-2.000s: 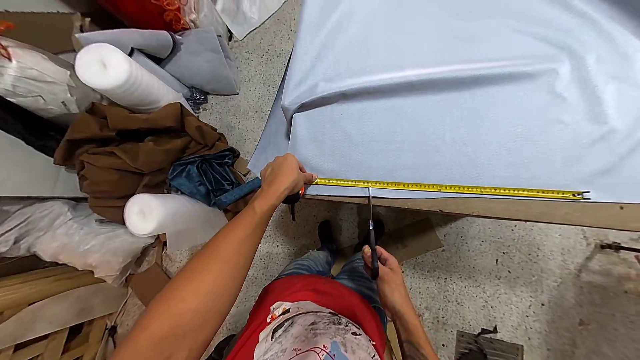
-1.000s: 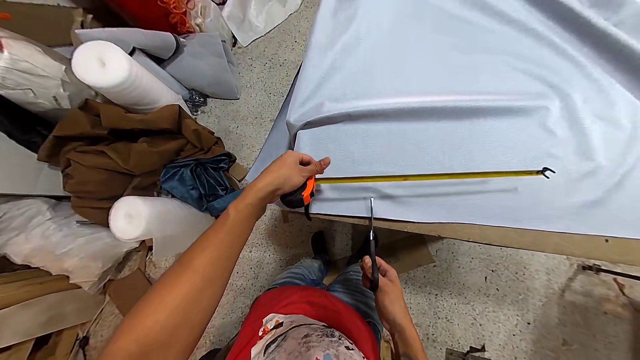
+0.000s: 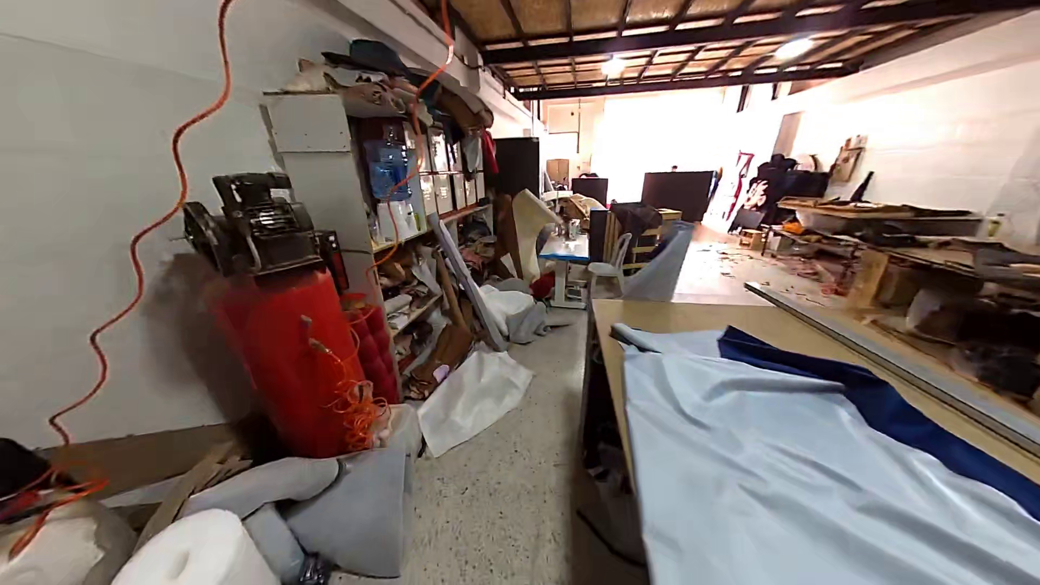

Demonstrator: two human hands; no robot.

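Observation:
Neither of my hands shows in the head view now, and the tape measure and scissors are out of sight too. Light grey-blue fabric (image 3: 756,455) lies in loose folds over the wooden table (image 3: 812,325) at the lower right, its left side reaching the table's edge. A dark blue piece of fabric (image 3: 886,402) runs along its far side. What my hands hold or touch at this moment is hidden.
On the left stand a red air compressor tank (image 3: 284,357), a white foam roll (image 3: 195,552) and a crowded shelf unit (image 3: 317,179). White sheeting (image 3: 475,398) lies on the speckled floor (image 3: 496,487). A long metal bar (image 3: 886,366) lies beyond the fabric.
The view has swung up to the room, and both hands have left it. Between the two earlier frames, the tape in my left hand rose off the table edge onto the fabric.

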